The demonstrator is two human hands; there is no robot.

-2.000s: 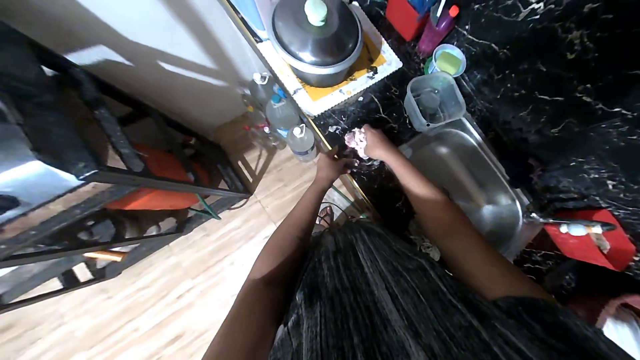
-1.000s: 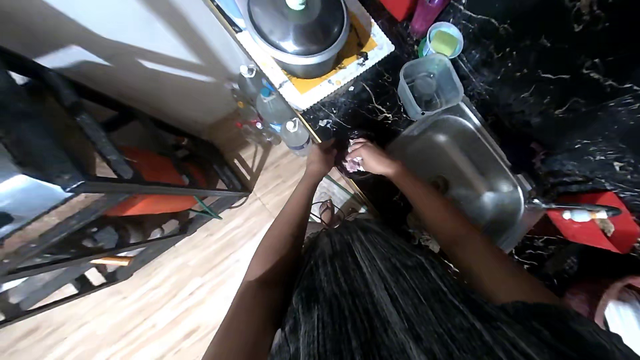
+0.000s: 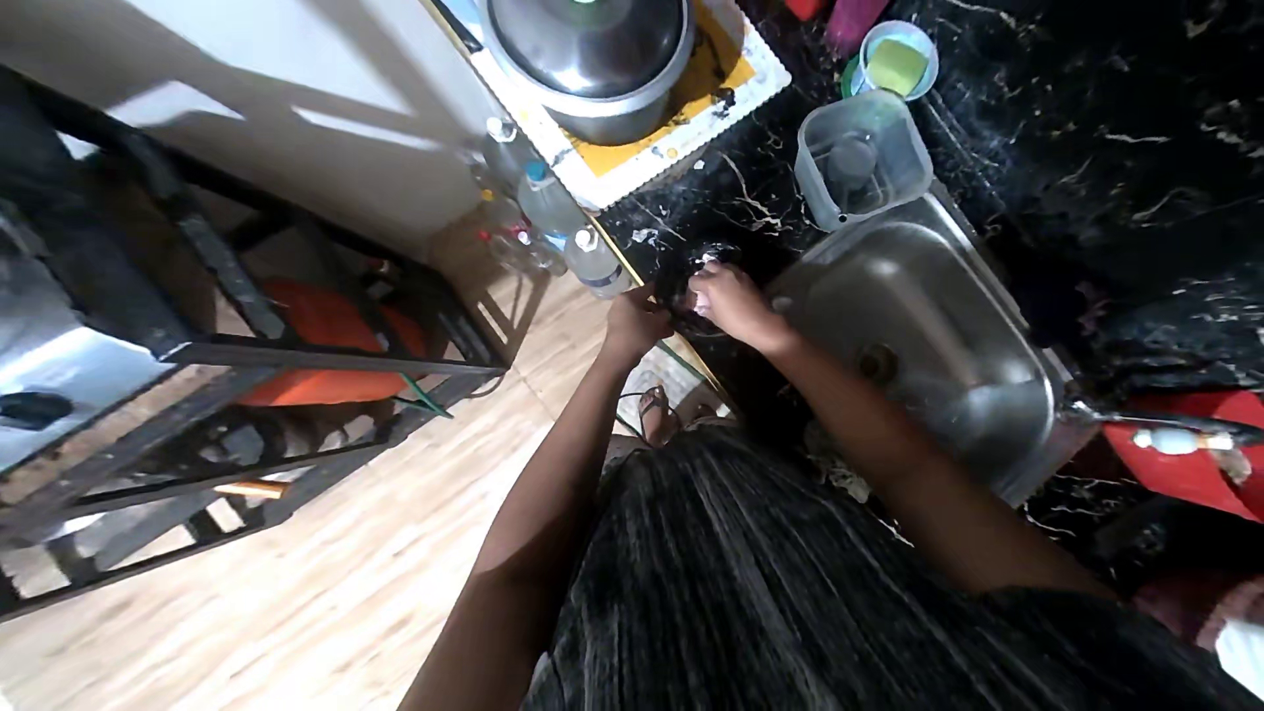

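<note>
My right hand (image 3: 729,301) is closed on a small pale pinkish thing (image 3: 702,296), perhaps a cloth or a piece of food, most of it hidden by the fingers. It is over the black marbled counter (image 3: 760,188), left of the steel sink (image 3: 918,326). Beside it, my left hand (image 3: 637,321) rests at the counter's front edge near a dark, round-looking thing that cannot be made out clearly. Whether the left fingers hold its rim is not plain.
A lidded metal pot (image 3: 602,59) stands on a white and yellow board (image 3: 632,183). A clear plastic container (image 3: 864,163) and a cup with a green sponge (image 3: 897,67) are behind the sink. Plastic bottles (image 3: 592,262) stand on the floor. A dark metal rack (image 3: 296,354) is at left.
My right hand has moved from close beside my left hand to a little apart from it, still with the pale thing. The view has shifted slightly.
</note>
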